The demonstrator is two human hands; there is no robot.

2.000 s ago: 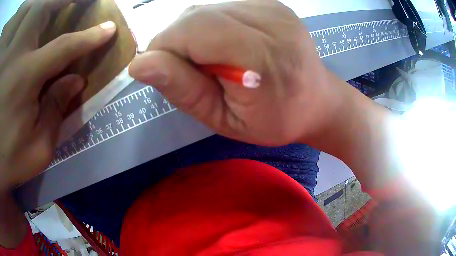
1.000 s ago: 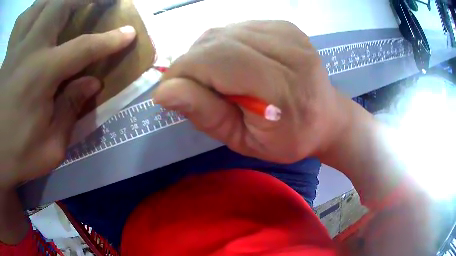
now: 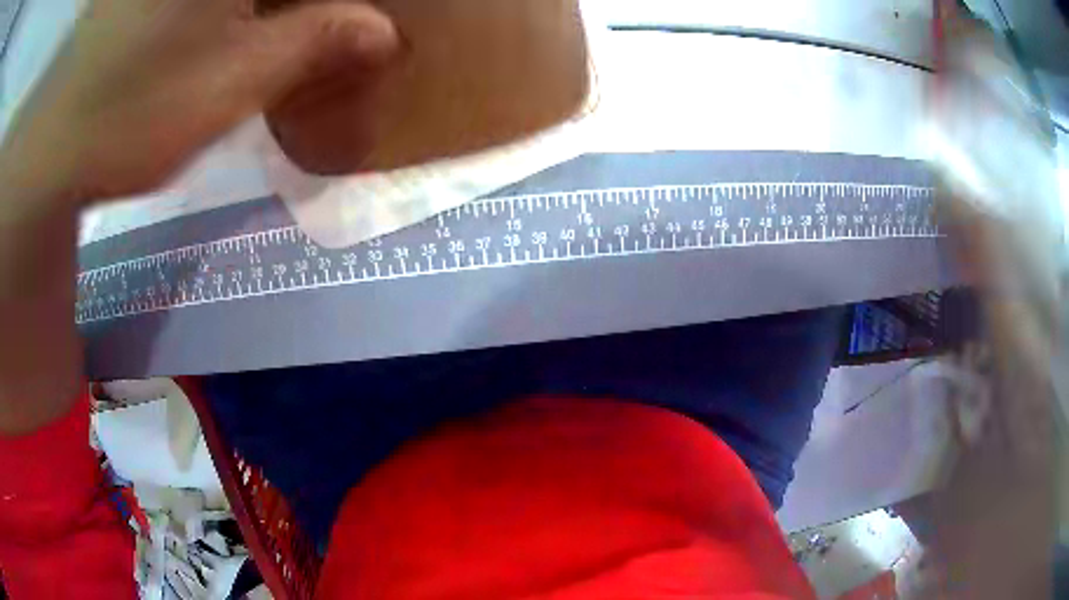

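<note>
My left hand (image 3: 223, 88) is at the upper left, partly cut off by the top edge, with a finger or thumb over a brown card template (image 3: 469, 88). The template lies on a pale cloth piece (image 3: 440, 193), whose lower edge and corner show below it and overlap the ruler. My left hand holds the template against the cloth. My right hand (image 3: 967, 70) is a strong blur at the upper right, away from the template. Its fingers and anything in them cannot be made out.
The white machine table (image 3: 750, 106) has a thin dark seam. Its grey front edge carries a printed ruler (image 3: 586, 229). Below the table at the left, a red mesh basket (image 3: 252, 516) stands by white scraps (image 3: 182, 563). My lap is below the edge.
My right hand has moved away from the template to the right edge; the red-orange stick seen in it before is no longer clear. The view has shifted, with template and cloth more central.
</note>
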